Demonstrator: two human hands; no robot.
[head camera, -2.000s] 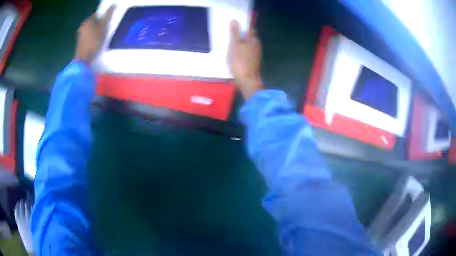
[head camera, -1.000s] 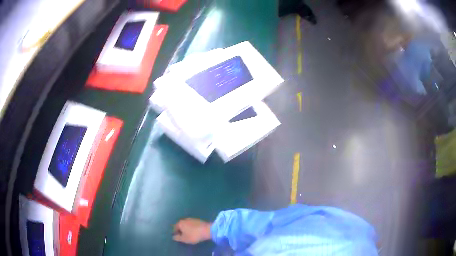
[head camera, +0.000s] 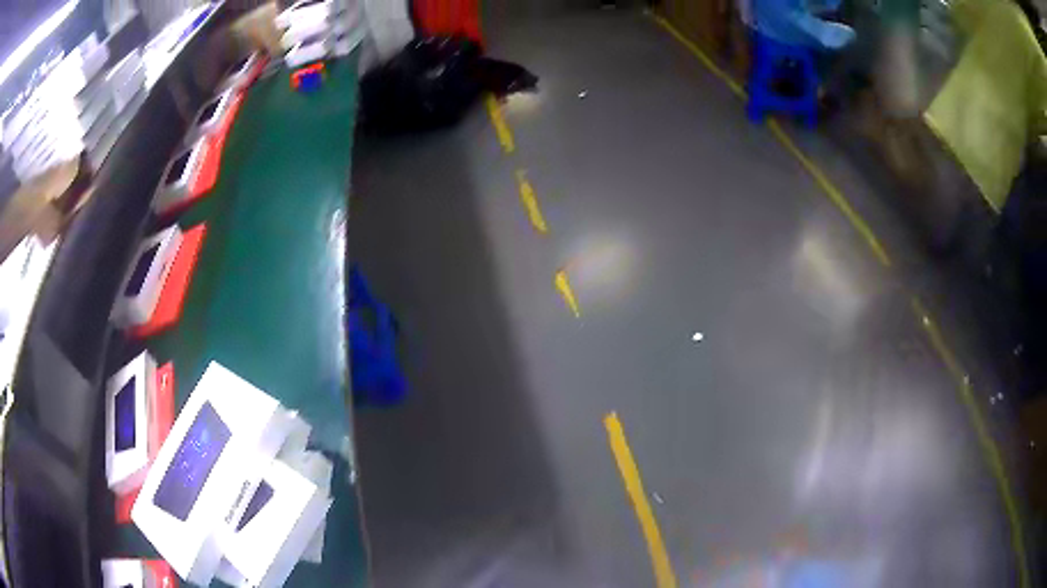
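Neither of my hands is in the picture. A loose, uneven stack of white printed tablet boxes (head camera: 247, 402) sits on the green bench (head camera: 270, 207) at the lower left. Its top box shows a dark tablet with a blue screen. To its left, a row of white tablet boxes (head camera: 142, 464) on red bases (head camera: 181, 276) runs away along the bench. A faint blue blur shows at the bottom edge; I cannot tell if it is my sleeve.
Grey floor with yellow lines (head camera: 638, 494) lies right of the bench. A blue stool (head camera: 373, 345) is beside the bench edge, a black bag (head camera: 425, 86) beyond it. A person in blue sits on a blue stool (head camera: 783, 83). An orange-blue tape roll (head camera: 308, 77) and white stacks are at the far end.
The view has swung right and along the bench towards the floor. The stack and box row now appear lower left. My hand and sleeve at the bench have left the view.
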